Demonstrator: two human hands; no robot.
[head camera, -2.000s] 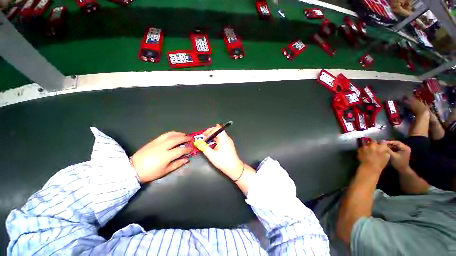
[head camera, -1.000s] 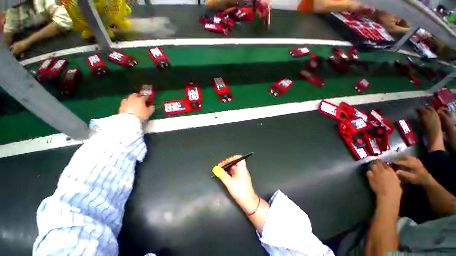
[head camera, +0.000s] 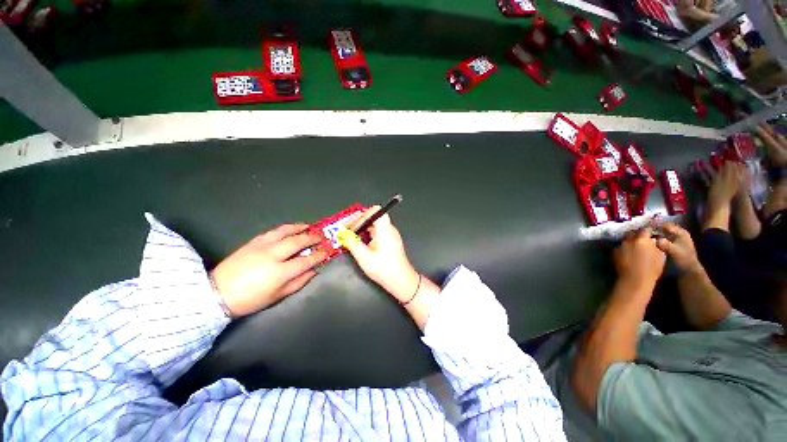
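Observation:
A red unit (head camera: 335, 226) with a white printed panel lies on the dark bench in front of me, partly covered by my fingers. My left hand (head camera: 266, 269) is palm down with its fingertips on the unit's left end. My right hand (head camera: 380, 253) grips a slim pen-like tool (head camera: 380, 212), yellow at the fingers, with a dark rear end pointing up and right. The yellow part is over the panel; the tool's tip is hidden.
A green belt (head camera: 164, 73) with a white rail (head camera: 345, 123) crosses ahead, carrying several red units (head camera: 349, 59). A grey post (head camera: 52, 95) stands at left. A pile of red units (head camera: 608, 173) lies at right near a neighbour's hands (head camera: 643, 256).
A second ago my left hand was at a red unit on the belt. It is now back at the bench, on a unit beside my right hand. My right hand still holds the tool.

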